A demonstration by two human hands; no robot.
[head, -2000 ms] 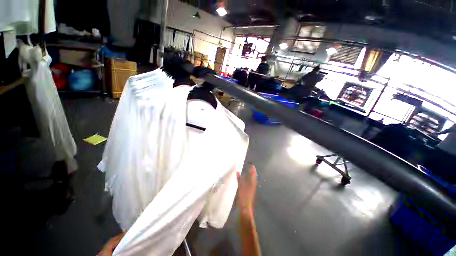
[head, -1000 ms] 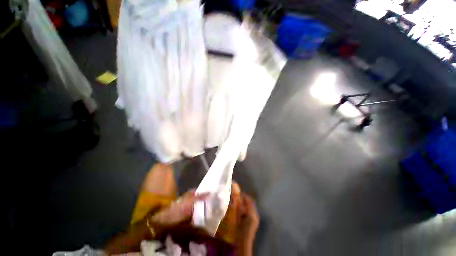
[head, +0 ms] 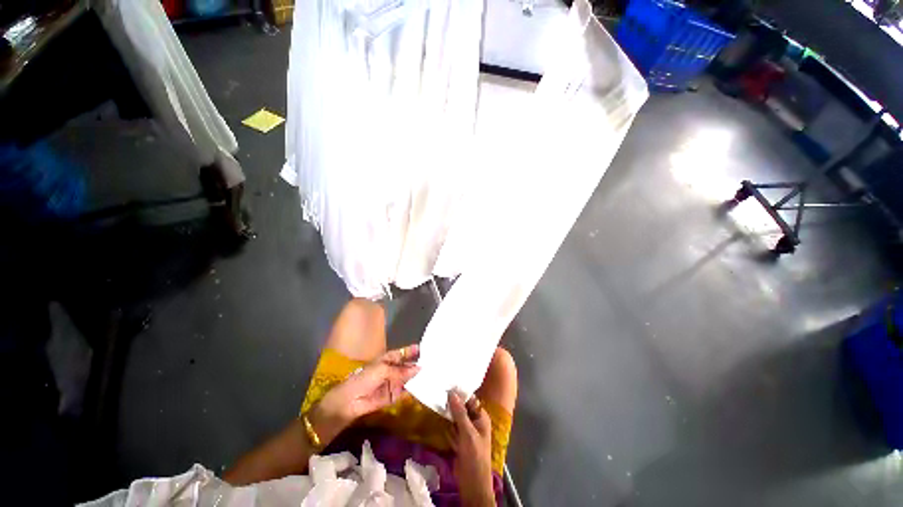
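Observation:
A long white sleeve point(head: 525, 228) runs from the nearest hanging white shirt down to its cuff point(head: 436, 387) over my lap. My left hand point(head: 371, 386) is at the left edge of the cuff, fingertips closed at it; a small dark item may be in the fingers, too small to tell. My right hand point(head: 467, 421) grips the cuff's lower right end between thumb and fingers. More white shirts point(head: 366, 149) hang packed together behind. A dark neck label point(head: 509, 73) shows at the nearest shirt's neck.
A white garment point(head: 173, 84) hangs alone at left. A yellow piece point(head: 263, 121) lies on the floor. Blue crates point(head: 673, 45) stand at upper right, another blue crate point(head: 881, 366) at the right edge. A wheeled rack base point(head: 782, 213) stands at right.
The view has tilted down from the rail to my lap. The sleeve is now stretched down toward me. My right hand, earlier open beside the shirt, has come to the cuff and grips it.

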